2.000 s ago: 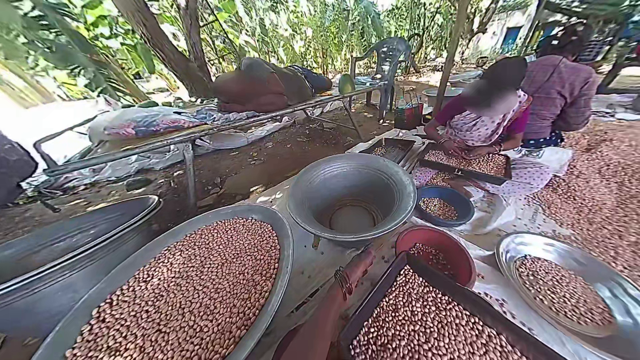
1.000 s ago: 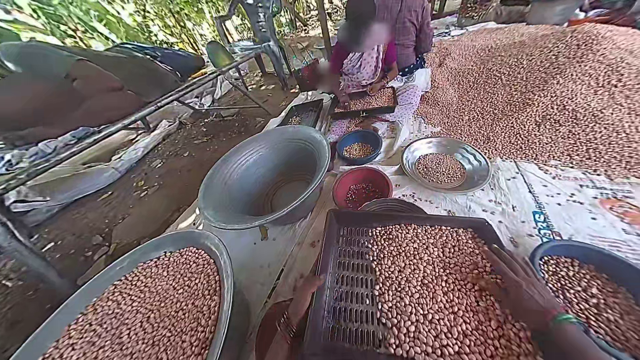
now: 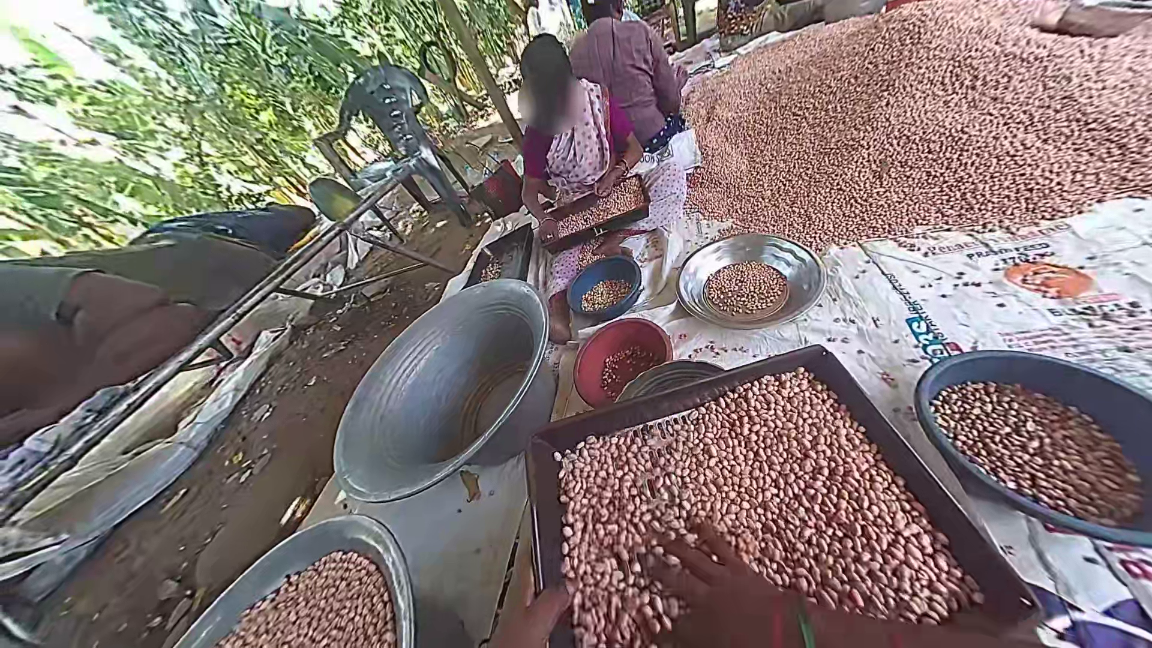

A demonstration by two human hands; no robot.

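Observation:
A dark slotted plastic tray (image 3: 909, 450) full of pinkish-brown nuts or seeds (image 3: 774, 477) lies tilted in front of me. My right hand (image 3: 720, 585), with a green band at the wrist, rests on the nuts near the tray's lower middle, fingers spread. At the tray's lower left edge is my left hand (image 3: 535, 616), its thumb against the rim and its fingers mostly hidden. Beyond the tray stand a red bowl (image 3: 589, 360) with a few nuts and, partly behind the tray, a ridged grey dish (image 3: 670, 376).
Left are a large metal basin (image 3: 405, 405) and a metal tub (image 3: 396, 576) of nuts. A blue-grey tub (image 3: 1017, 364) of nuts stands right. Ahead are a steel bowl (image 3: 801, 279), a blue bowl (image 3: 630, 270), a person (image 3: 585, 135) with a tray, and a large nut heap (image 3: 900, 135).
My right hand has moved left across the tray from its right side. The nuts now cover the tray's left part, where bare slots showed one second ago.

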